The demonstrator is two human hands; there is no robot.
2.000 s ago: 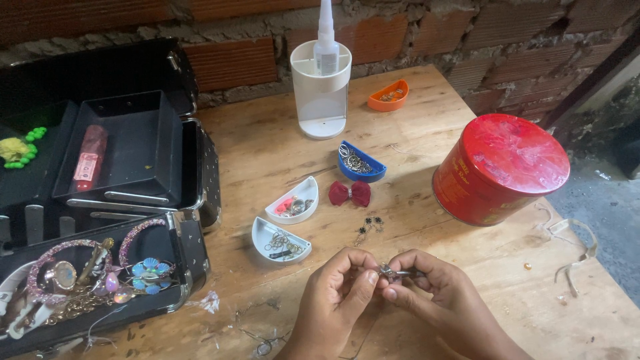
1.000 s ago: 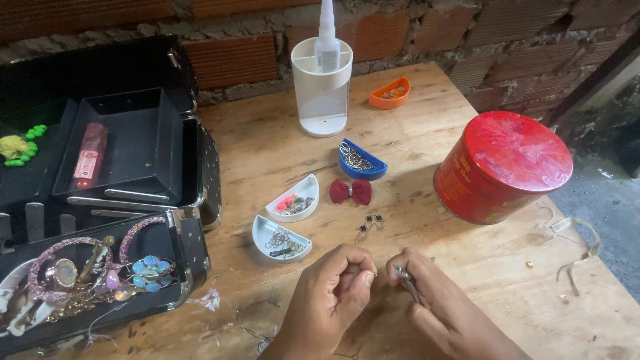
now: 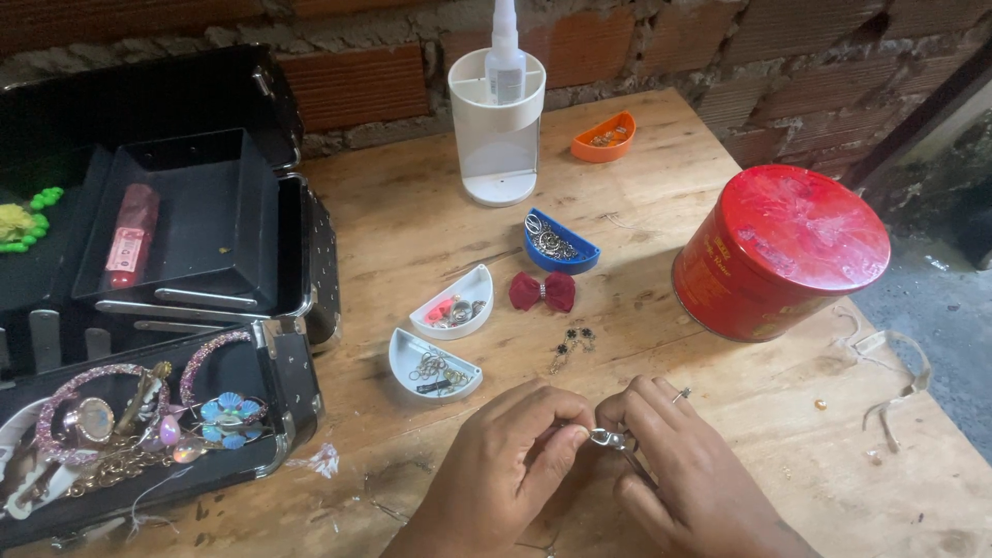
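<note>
At the lower middle, my left hand (image 3: 515,465) pinches a tiny metal piece between thumb and forefinger; the fingers mostly hide it. Close to its right, my right hand (image 3: 678,457) holds a small metal tool, which looks like pliers (image 3: 620,446), its silver head at the left fingertips. A thin chain (image 3: 549,542) lies below the hands. Just beyond them on the wooden table rest dark flower-shaped jewelry pieces (image 3: 573,341) and a dark red fabric bow (image 3: 542,291). Half-round trays hold small findings: two white ones (image 3: 422,391), (image 3: 465,329) and a blue one (image 3: 570,266).
A red round tin (image 3: 736,287) stands at right, beside a pale strap (image 3: 918,360). At left is an open black case (image 3: 298,387) with bracelets and jewelry. Behind stand a white holder (image 3: 500,155) with a glue bottle (image 3: 505,74) and an orange tray (image 3: 603,153), near a brick wall.
My hands were together, then apart one second ago, and are close together again. The tool's silver head now shows at the left fingertips.
</note>
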